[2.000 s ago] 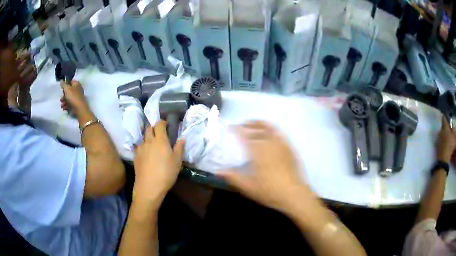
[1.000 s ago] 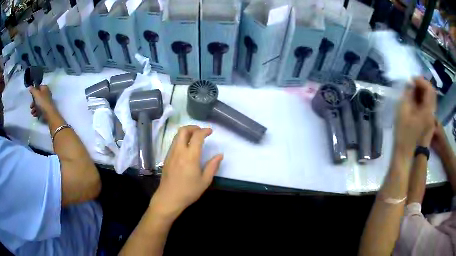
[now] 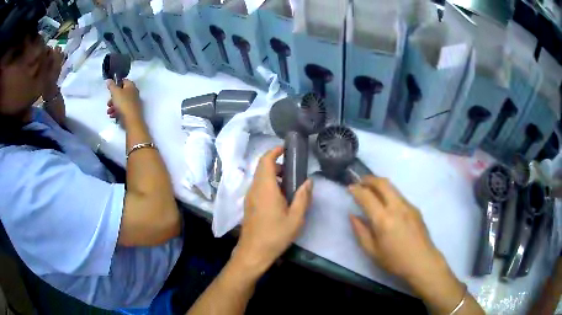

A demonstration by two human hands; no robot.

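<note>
My left hand [image 3: 269, 206] holds a grey hair dryer [image 3: 296, 157] upright by its handle, its round head and slatted grille at the top. My right hand [image 3: 394, 224] has its fingers at the handle of a second hair dryer [image 3: 336, 147], whose slatted round end faces up. The two units are close beside each other over the white bench. A white crumpled bag [image 3: 231, 178] lies left of my left hand. Two grey units [image 3: 217, 105] lie behind it, one partly in white wrap.
A row of open retail cartons [image 3: 374, 80] stands along the back. Several grey units [image 3: 491, 215] lie at the right. A person [image 3: 74, 203] sits at the left, holding a dark unit [image 3: 116, 66]. The bench's front edge [image 3: 333, 271] runs below my hands.
My left hand has taken the dryer that lay on the white bag and lifted it. My right hand has come back from the far right to the other dryer. The view has shifted left.
</note>
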